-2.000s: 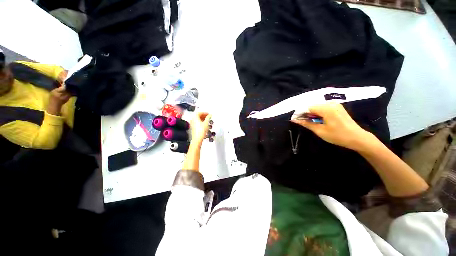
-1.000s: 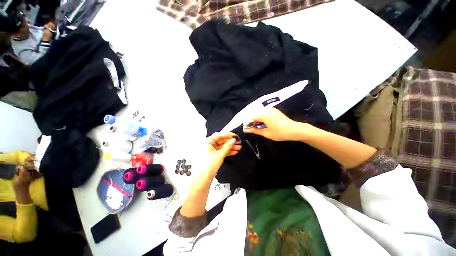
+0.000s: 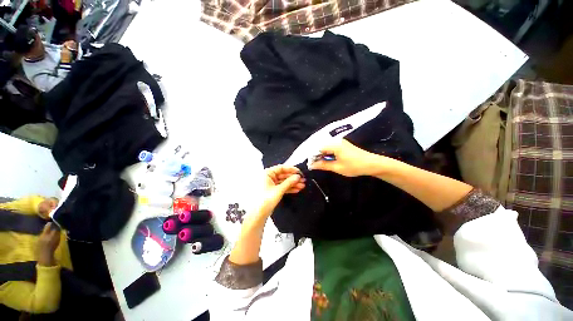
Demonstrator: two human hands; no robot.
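Observation:
A black garment (image 3: 327,81) lies heaped on the white table in front of me. Its white waistband lining (image 3: 308,148) shows with a small dark label (image 3: 341,130). My left hand (image 3: 284,183) pinches the garment's edge at the lining's lower left end. A small dark thing, perhaps a button, is at its fingertips. My right hand (image 3: 342,158) is closed beside it, with a small blue-touched tool (image 3: 328,158) in the fingers. A thin pale strand (image 3: 321,190) hangs below the right hand over the black cloth. A needle cannot be made out.
Left of the garment are clustered buttons (image 3: 235,213), black cones with pink ends (image 3: 198,217), a red packet (image 3: 186,204), a blue-grey dish (image 3: 164,263) and a phone (image 3: 142,289). Plaid cloth (image 3: 276,15) lies at the far edge. A person in yellow (image 3: 31,276) sits at left.
My left hand has come from the buttons on the table to the garment's edge beside my right hand. The camera view has shifted. In the last second both hands have barely moved.

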